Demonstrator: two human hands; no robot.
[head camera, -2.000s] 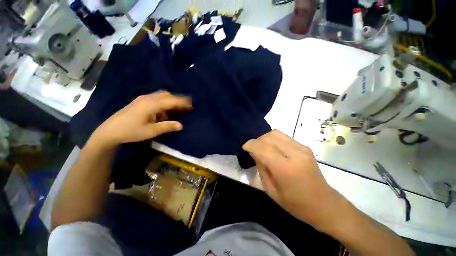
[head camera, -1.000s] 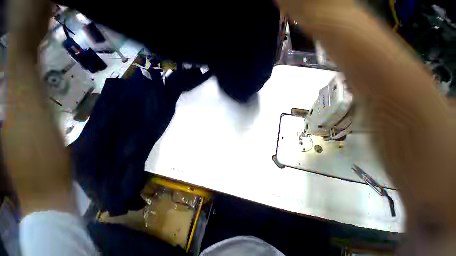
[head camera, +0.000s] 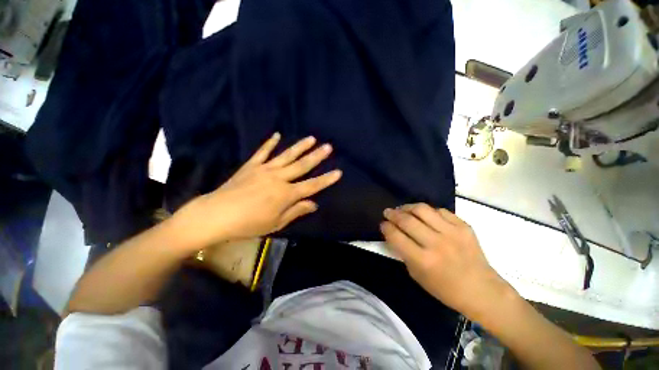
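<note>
A dark navy garment (head camera: 339, 87) lies spread over the white table in front of me, its near edge along the table's front edge. My left hand (head camera: 278, 188) lies flat on the cloth with its fingers spread. My right hand (head camera: 426, 235) is at the near right corner of the cloth, its fingers bent with the fingertips on the edge. Whether they pinch the cloth is hard to tell. More navy cloth (head camera: 108, 108) lies at the left and hangs over the table's front edge.
A white JUKI sewing machine (head camera: 578, 72) stands at the right, its needle area (head camera: 480, 137) beside the garment. Snips (head camera: 574, 238) lie on the table (head camera: 520, 246) nearer me. A yellow-framed box (head camera: 238, 261) is below the table edge. Another machine (head camera: 25, 32) shows at the far left.
The garment was lifted high by both hands one second ago and now lies spread on the table. Both hands have come down onto it. The view has shifted closer to the table.
</note>
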